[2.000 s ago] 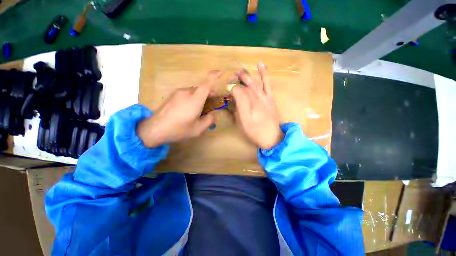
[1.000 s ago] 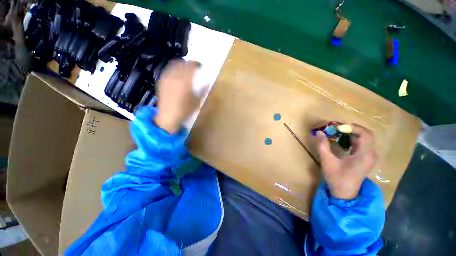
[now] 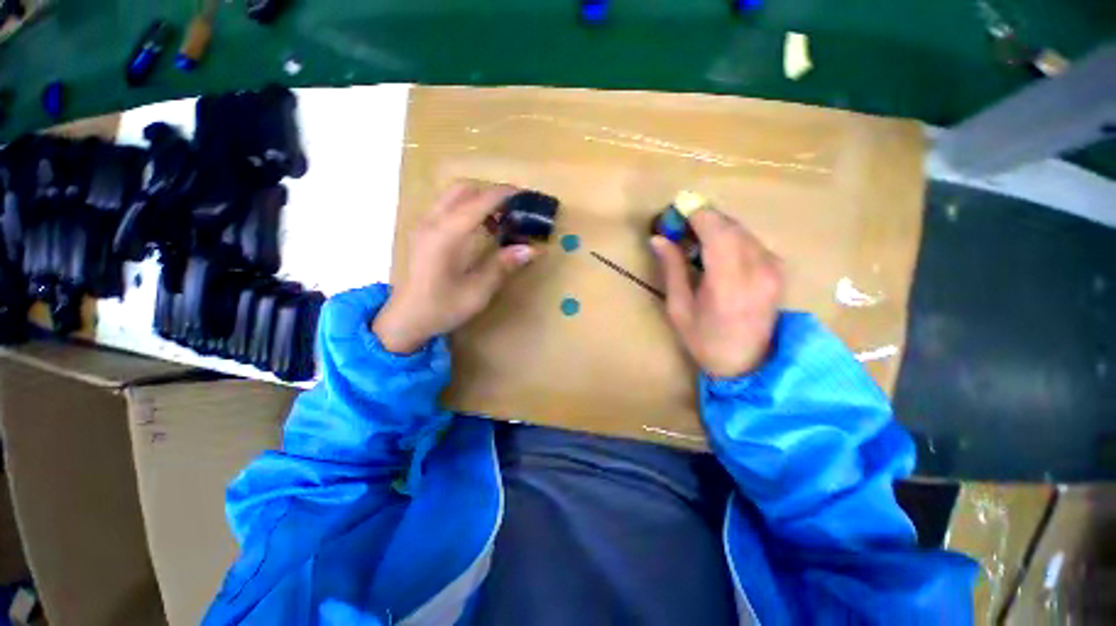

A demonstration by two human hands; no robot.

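Observation:
My left hand (image 3: pixel 459 263) holds a glossy black housing (image 3: pixel 530 217) above the left part of the cardboard mat (image 3: pixel 526 379). My right hand (image 3: pixel 725 287) holds a small dark part with blue on it (image 3: pixel 671 224), probably the battery assembly; the fingers hide most of it. A pale yellow-white wrap (image 3: pixel 691 201) shows at my right fingertips. A slim dark stick tool (image 3: pixel 627 274) lies on the mat between the hands, its lower end near my right hand. The two held parts are apart.
Black housings (image 3: pixel 233 245) stand in rows on a white sheet (image 3: pixel 349 171) at the left. An open carton (image 3: pixel 208 489) is below them. The green belt (image 3: pixel 490 43) with parts runs along the far side. A grey metal arm (image 3: pixel 1040 122) stands at the right.
My left hand has come back from the housing rows to the mat and now holds a black housing. My right hand still holds its part. The view has turned back towards the mat.

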